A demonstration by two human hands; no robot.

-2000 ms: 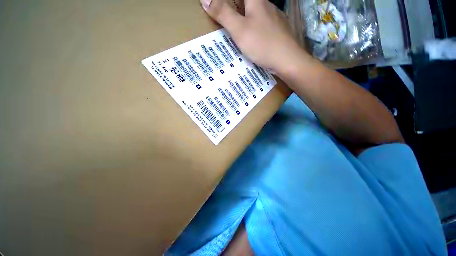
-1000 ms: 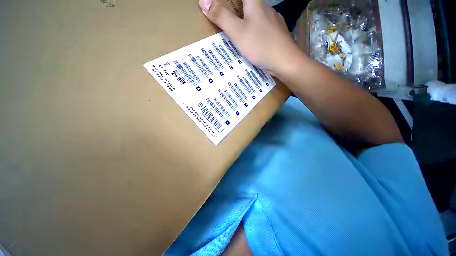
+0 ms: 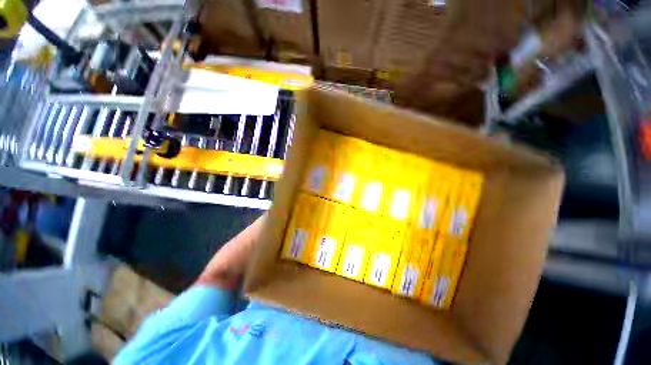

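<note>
An open brown carton [image 3: 510, 242] is in front of my chest, tilted in view. Inside, small yellow boxes [image 3: 385, 217] stand in two rows, with white labels on their ends. The right part of the carton's inside shows bare cardboard. My left hand [image 3: 241, 251] is against the carton's outer left side; the carton wall hides its fingers. My right hand is not in view. What bears the carton from below is hidden.
A roller conveyor [image 3: 235, 189] with yellow bars [image 3: 214, 162] and a metal frame is at the left. A white sheet or panel [image 3: 225, 96] is over it. Stacked brown cartons [image 3: 350, 32] are at the back. Metal rails [image 3: 621, 121] are at the right, blurred.
The view has swung from the carton's labelled outer side to its open top and the conveyor. The right hand and the label have left view; my left hand has come in.
</note>
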